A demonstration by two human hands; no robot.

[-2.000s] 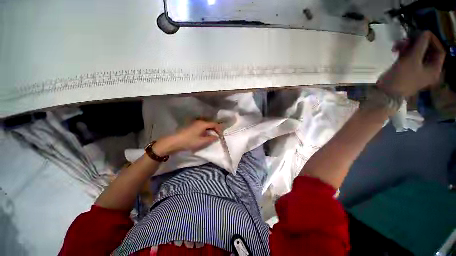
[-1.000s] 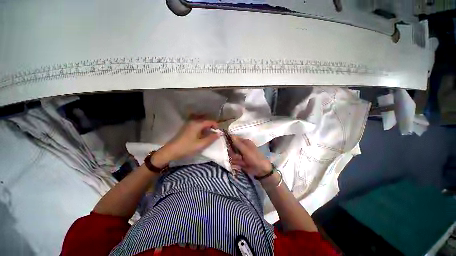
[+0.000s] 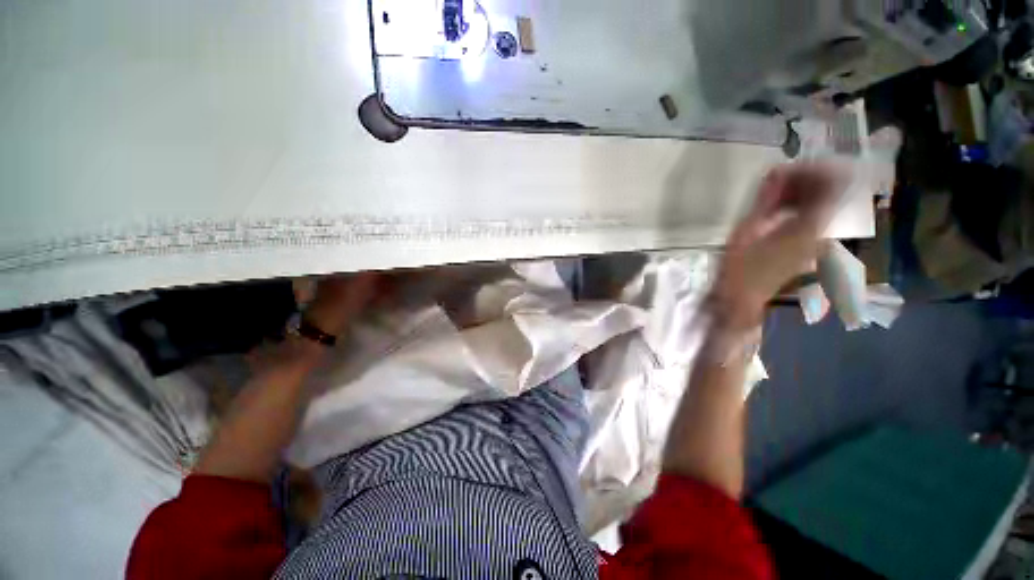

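Observation:
White garment cloth (image 3: 420,351) with dark stitch lines lies heaped over my lap, below the table's front edge. My left hand (image 3: 344,297) is blurred at the left upper part of this cloth, close under the table edge; its fingers are partly hidden, so its hold is unclear. My right hand (image 3: 791,210) is raised over the right end of the white table (image 3: 261,170). It is strongly blurred, and whether it holds anything cannot be told.
The sewing machine bed (image 3: 590,85) is set in the table, with bright light at the needle area. Ruler marks run along the front edge. White scraps (image 3: 841,286) hang at the table's right corner. More cloth hangs at left. A teal-covered surface (image 3: 896,499) is at lower right.
My right hand has left the cloth on my lap and moved up and right over the table. My left hand has moved left and up towards the table edge. The view shows more machine bed.

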